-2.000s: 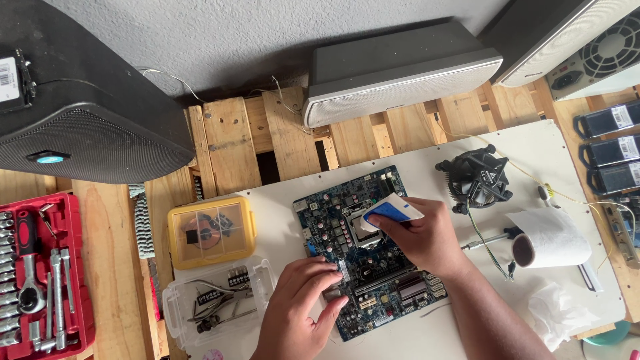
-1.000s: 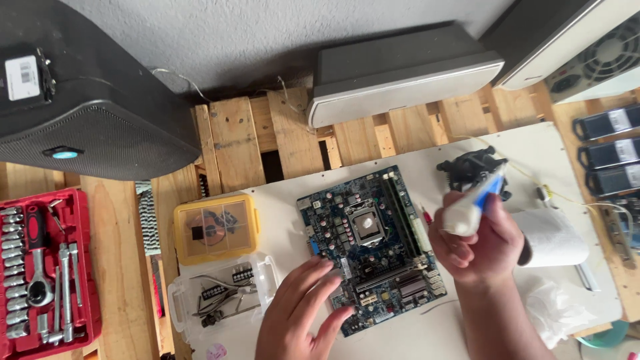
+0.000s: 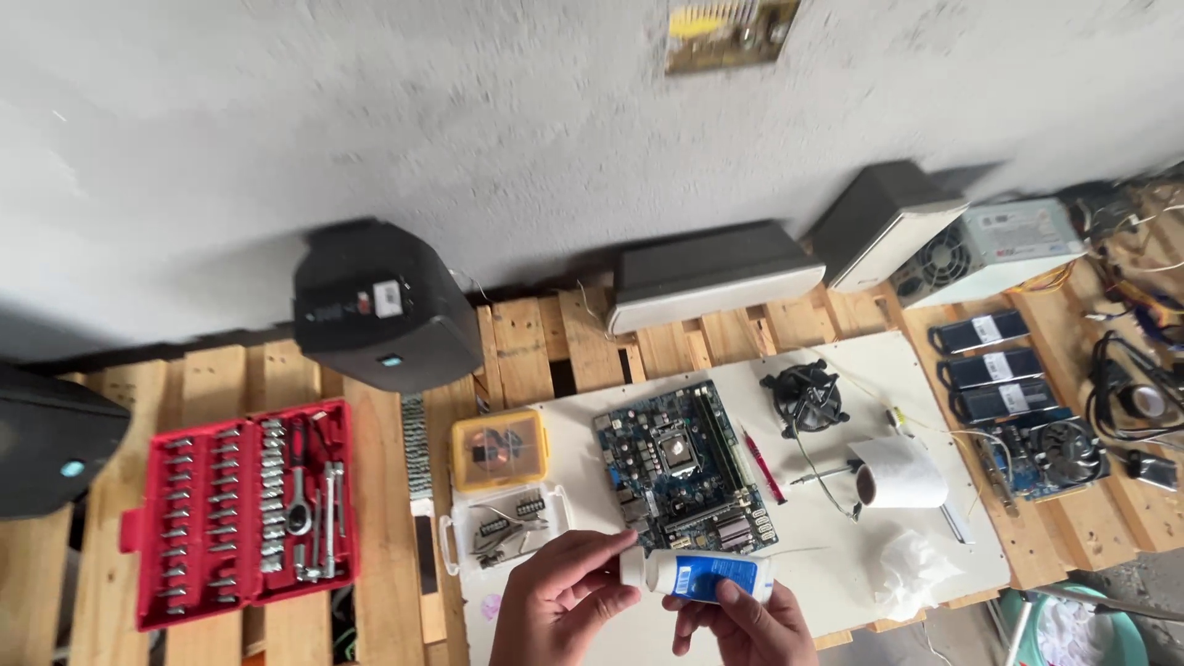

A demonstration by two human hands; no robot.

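My right hand (image 3: 745, 620) holds a white and blue tube (image 3: 712, 575) level in front of me. At its left end, the thumb and fingers of my left hand (image 3: 569, 592) are closed on a white cap (image 3: 633, 566). Just beyond both hands, a computer motherboard (image 3: 638, 462) lies on a white board, its near edge partly hidden by them. A pale grey dab sits on the processor (image 3: 677, 450) in its socket. Right of the motherboard lie a red pen-like tool (image 3: 762, 464) and a black CPU cooler fan (image 3: 807, 396).
A paper roll (image 3: 906, 472), a screwdriver (image 3: 826, 472) and crumpled paper (image 3: 911, 572) lie at right. A yellow-rimmed case (image 3: 499, 450) and a clear parts box (image 3: 513, 527) stand at left, beyond them a red socket set (image 3: 245, 513). Speakers (image 3: 717, 268) line the wall.
My right hand has brought the tube from above the processor to my left hand, which has left the motherboard's edge and taken hold of the cap. The view has shifted widely.
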